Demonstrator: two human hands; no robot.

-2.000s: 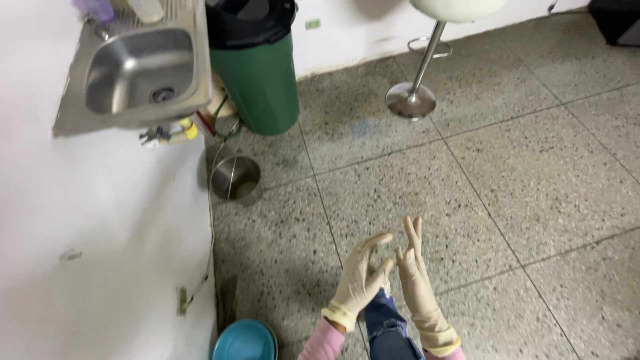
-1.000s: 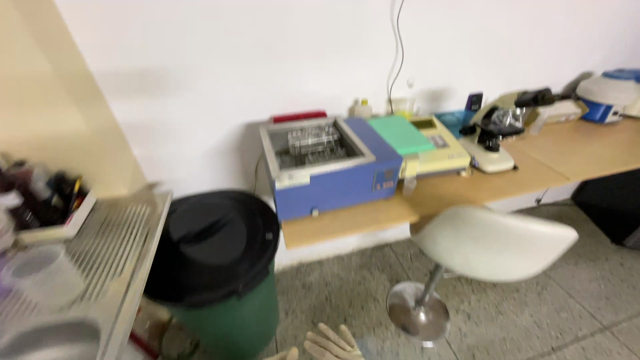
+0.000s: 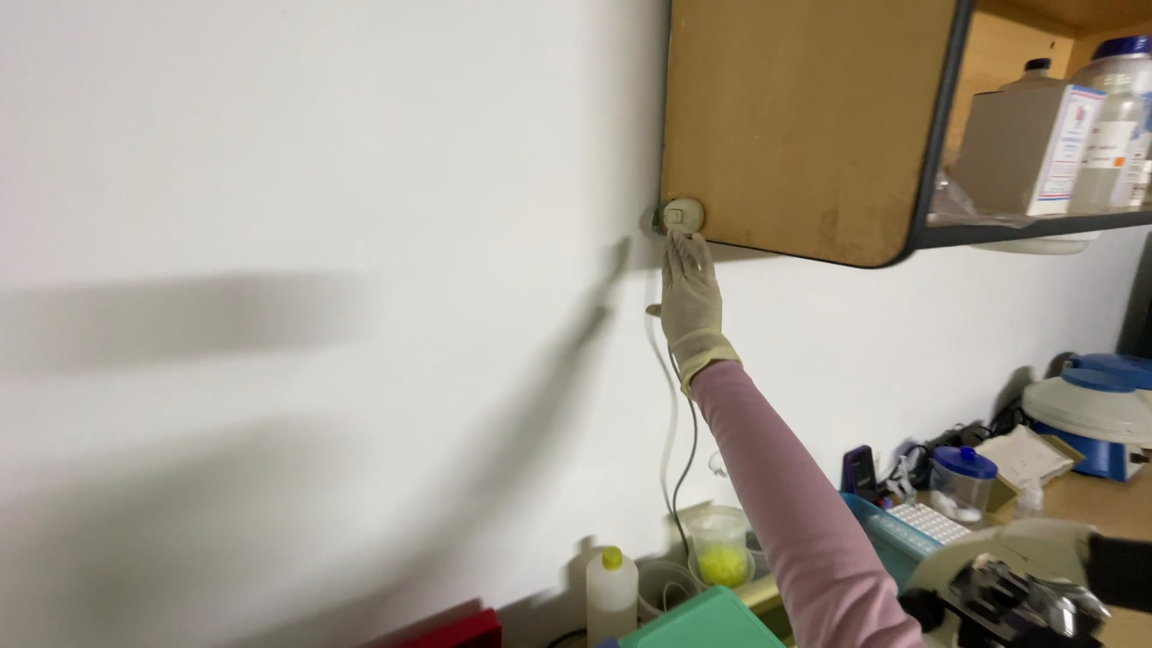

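Observation:
My right hand point(image 3: 691, 292), in a cream latex glove with a pink sleeve below it, reaches up near the wall. Its fingers are extended close together, with the thumb out to the left. The fingertips are at the lower edge of a round white switch point(image 3: 683, 217), fixed at the lower left corner of a wooden wall cabinet's side panel point(image 3: 792, 126). Whether they press on it cannot be told. The hand holds nothing that shows. A thin dark cable point(image 3: 693, 441) hangs down the wall behind the wrist. My left hand is out of view.
The open cabinet shelf point(image 3: 1035, 225) holds a box point(image 3: 1026, 148) and plastic bottles point(image 3: 1109, 135). Below stand a yellow-capped bottle point(image 3: 612, 598), a plastic cup with yellow contents point(image 3: 722, 562), a green lid or sheet point(image 3: 702, 623), a microscope point(image 3: 1008, 585), a lidded jar point(image 3: 963, 481) and a blue-and-white device point(image 3: 1093, 405).
The view has swung from the floor and bench up to the wall cabinet. My right hand, earlier low near my left hand, is now raised at the switch. My left hand has left the view.

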